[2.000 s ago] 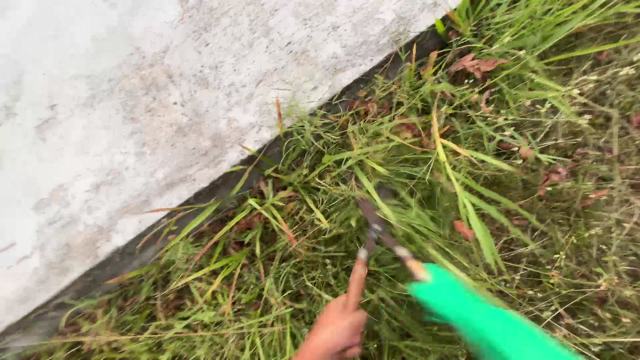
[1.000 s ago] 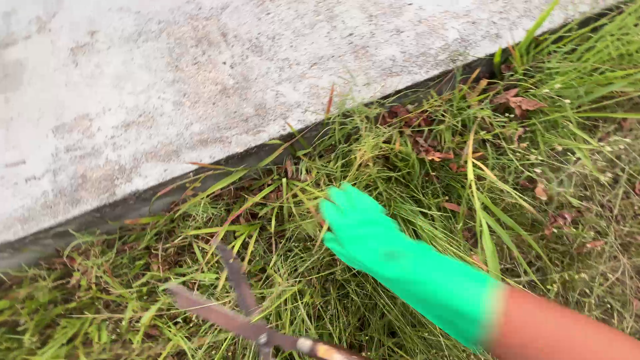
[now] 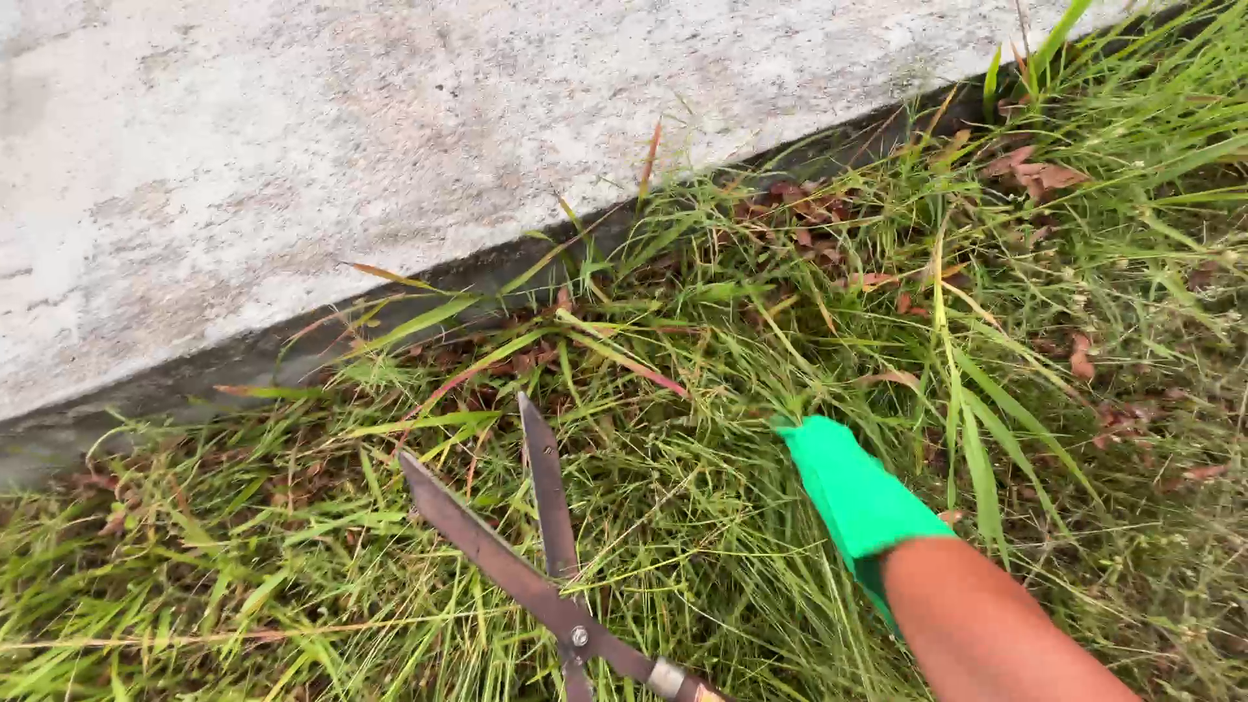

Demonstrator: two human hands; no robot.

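My right hand, in a green rubber glove, reaches down into the long grass from the lower right. Its fingers are hidden among the blades, so whether it grips any is unclear. To its left, hedge shears lie over the grass with their two rusty blades spread apart, tips toward the wall. The pivot bolt and a metal ferrule with the start of a wooden handle show at the bottom edge. My left hand is outside the view.
A weathered whitish concrete surface fills the upper left, with a dark, lower edge strip running diagonally beside the grass. Dry brown leaves lie among the weeds, and taller grass blades stand on the right.
Two seconds ago both hands were on the shears' handles. My right hand has let go and is now down in the grass; the shears are farther left, and my left hand has left the view.
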